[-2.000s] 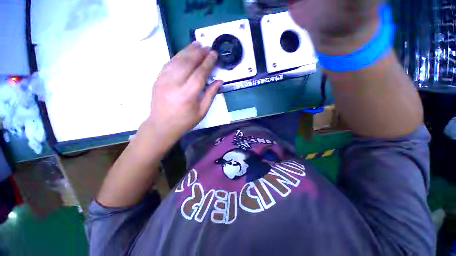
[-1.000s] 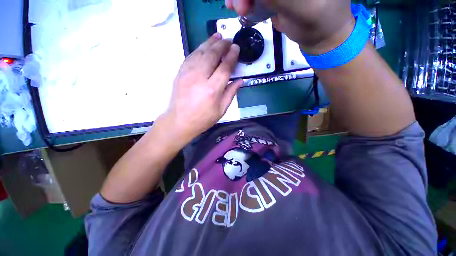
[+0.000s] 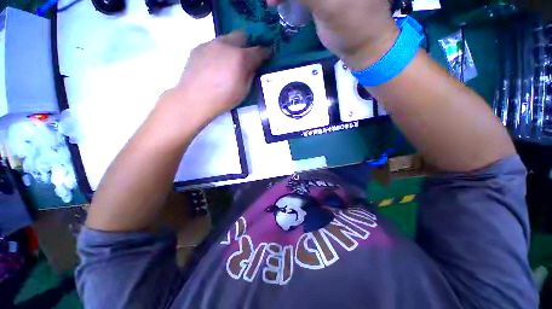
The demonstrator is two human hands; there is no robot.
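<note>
The assembly fixture has two white square plates on a dark base. A round black housing sits in the left plate's centre. My left hand is palm down above the mat's right edge, fingertips at the scattered small black parts; whether it holds one cannot be told. My right hand, with a blue wristband, is beyond the fixture, closed around the electric screwdriver, of which only the grey and metal end shows. The right plate is partly hidden by my right wrist.
The white work mat lies left, with black housings on its far edge. A white box and a translucent-white pile are at far left. Clear trays stand right. A small clear bag lies behind my right forearm.
My left hand has left the fixture's left plate and moved forward to the small parts. My right hand has moved away from above the housing. The view has shifted, showing more of the bench's far side.
</note>
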